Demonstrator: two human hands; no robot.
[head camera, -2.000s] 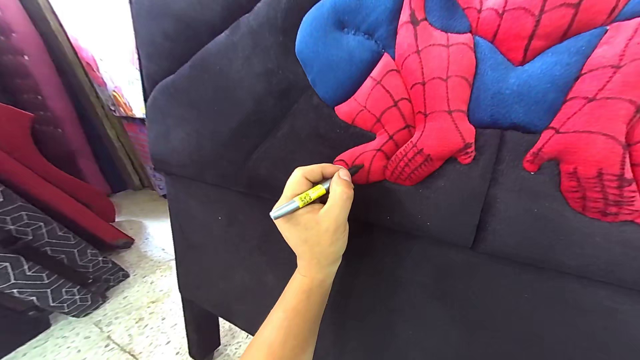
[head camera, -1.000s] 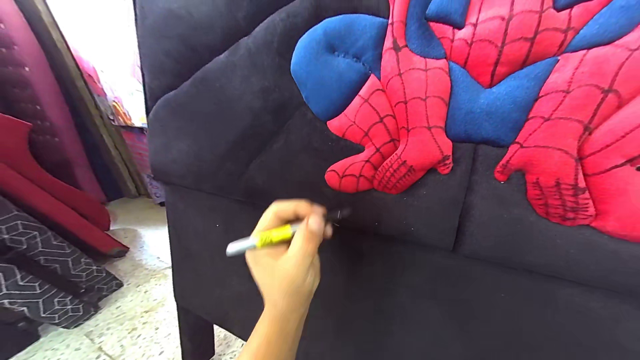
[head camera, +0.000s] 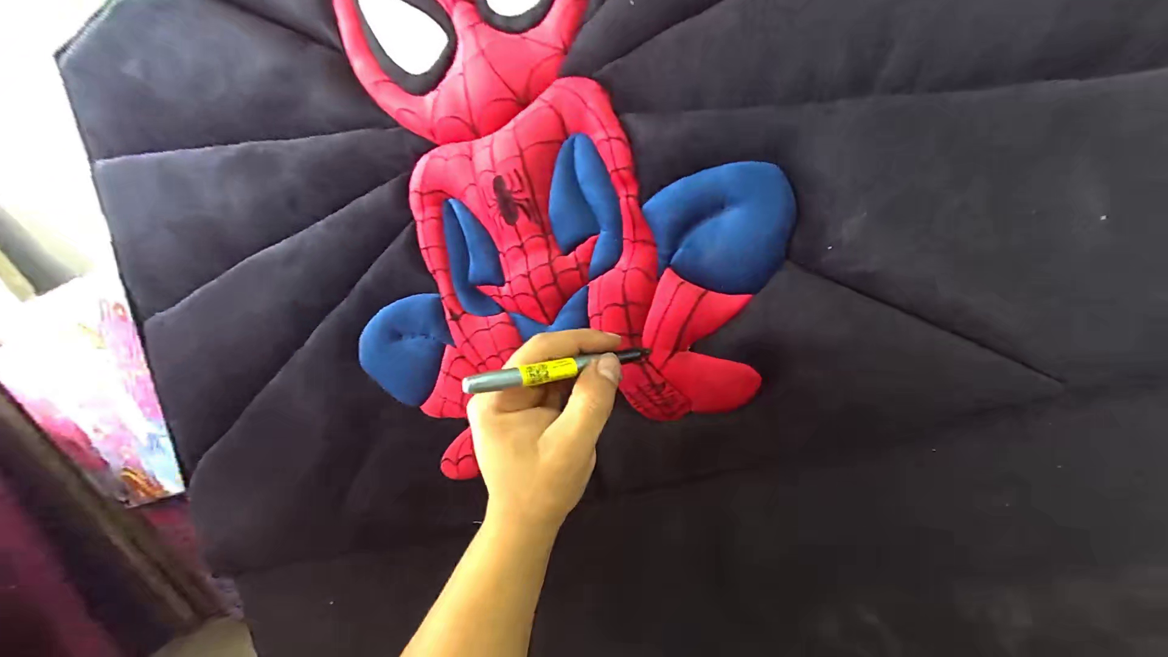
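My left hand (head camera: 538,420) holds a grey permanent marker (head camera: 497,380) with a yellow label between thumb and fingers. Its black tip points right and lies at the padded red fabric where the forearm meets the lower leg of a Spider-Man figure (head camera: 511,201). The figure is stuffed red and blue fabric on a black upholstered headboard (head camera: 876,228). Black web lines cover the torso, arms and head. The red foot (head camera: 716,381) at the right shows plain fabric. My hand hides part of the figure's other hand and leg. My right hand is out of view.
Seams radiate across the black panel around the figure. At the left, beyond the panel's edge, are a brightly coloured printed sheet (head camera: 114,392) and dark purple material (head camera: 46,547). A bit of pale floor (head camera: 205,639) shows at the bottom left.
My left hand, still holding the marker, has moved from below the figure's left-side foot to the lower leg on its right side. The view has shifted, showing the torso and head.
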